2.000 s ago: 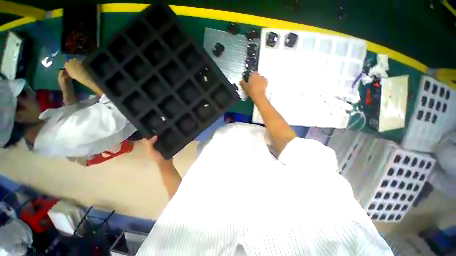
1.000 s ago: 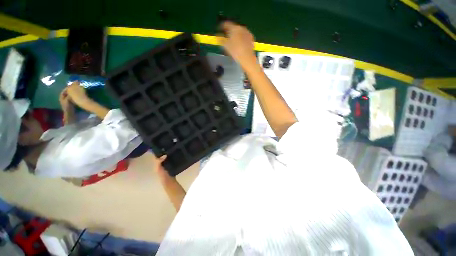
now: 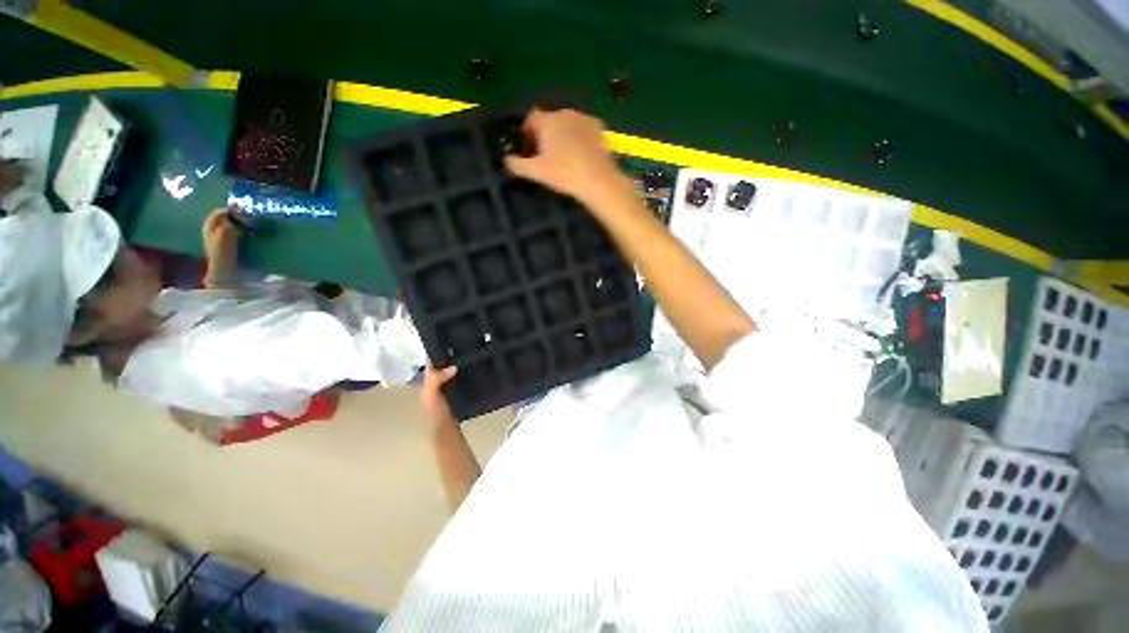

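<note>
My left hand (image 3: 438, 386) grips the lower left edge of a black blister tray (image 3: 483, 263) and holds it tilted in front of me. Most of its pockets look empty; a few show small bright spots. My right hand (image 3: 560, 151) is at the tray's upper right pocket, fingers pointing into it. Something dark is at its fingertips, too unclear to name. The white blister tray (image 3: 792, 254) lies to the right on the bench, with two black housings (image 3: 742, 194) in its top left pockets.
A green line surface (image 3: 743, 74) with scattered small dark parts lies beyond the yellow tape. A dark controller (image 3: 917, 324), cream card (image 3: 974, 338) and crumpled tissue (image 3: 941, 254) are right of the white tray. Filled trays (image 3: 1018, 507) stack at lower right. A coworker (image 3: 248, 346) sits at left.
My right hand went from the bench by the white tray to the green line surface, then back to the black tray's upper right pocket. The black tray has turned more upright.
</note>
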